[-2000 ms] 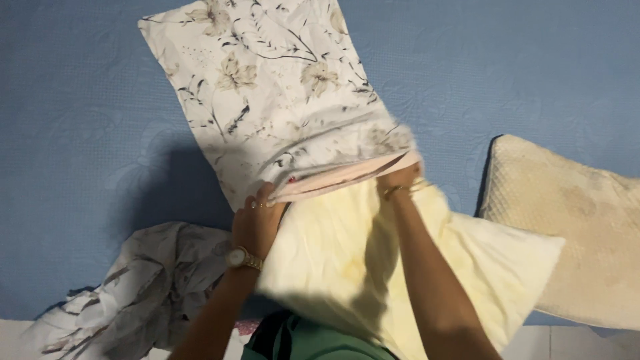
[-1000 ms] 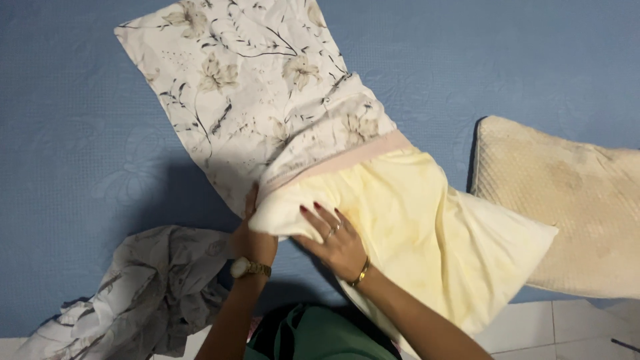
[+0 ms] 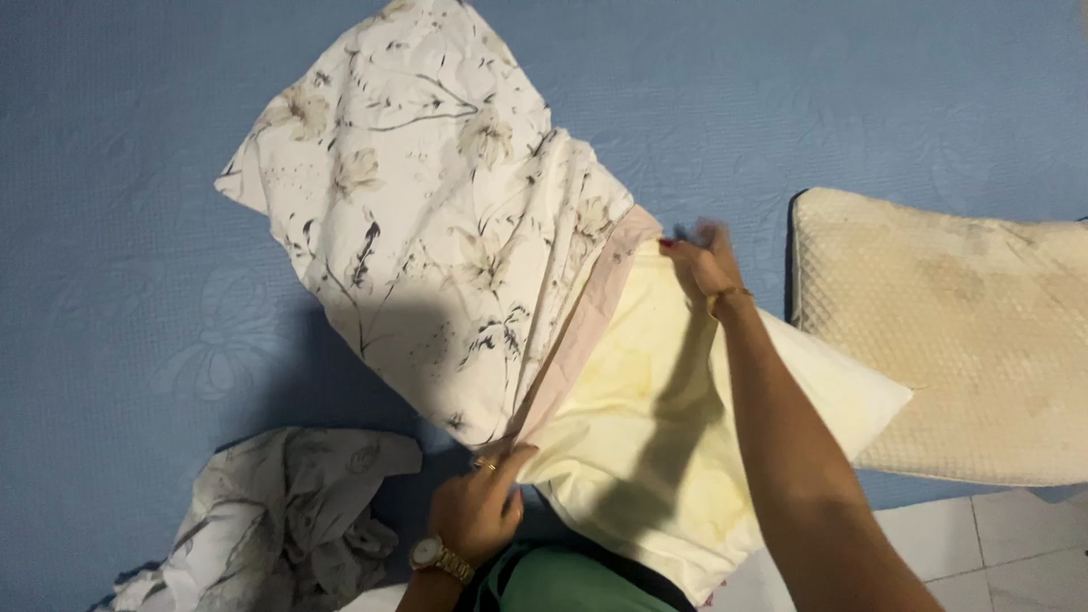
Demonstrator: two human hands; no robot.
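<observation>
A white floral pillowcase (image 3: 408, 212) with a pink hem covers the upper part of a cream, yellow-stained pillow (image 3: 646, 408), whose lower part sticks out of the opening. At the lower end of the hem, my left hand (image 3: 484, 501), with a ring and a watch on the wrist, pinches the pillowcase edge. My right hand (image 3: 707, 259) is at the upper end of the opening, its fingertips near the hem and the pillow's edge; it is partly blurred, so whether it grips the cloth is unclear.
A second pillow (image 3: 943, 340), beige with a quilted texture, lies at the right. Crumpled floral fabric (image 3: 289, 510) lies at the lower left. All rest on a blue patterned bed surface (image 3: 127, 280). White floor tiles (image 3: 952, 535) show at the lower right.
My right hand has moved from the pillow near my left hand to the far end of the hem. The pillowcase's far part looks fuller, and its hem is turned more steeply.
</observation>
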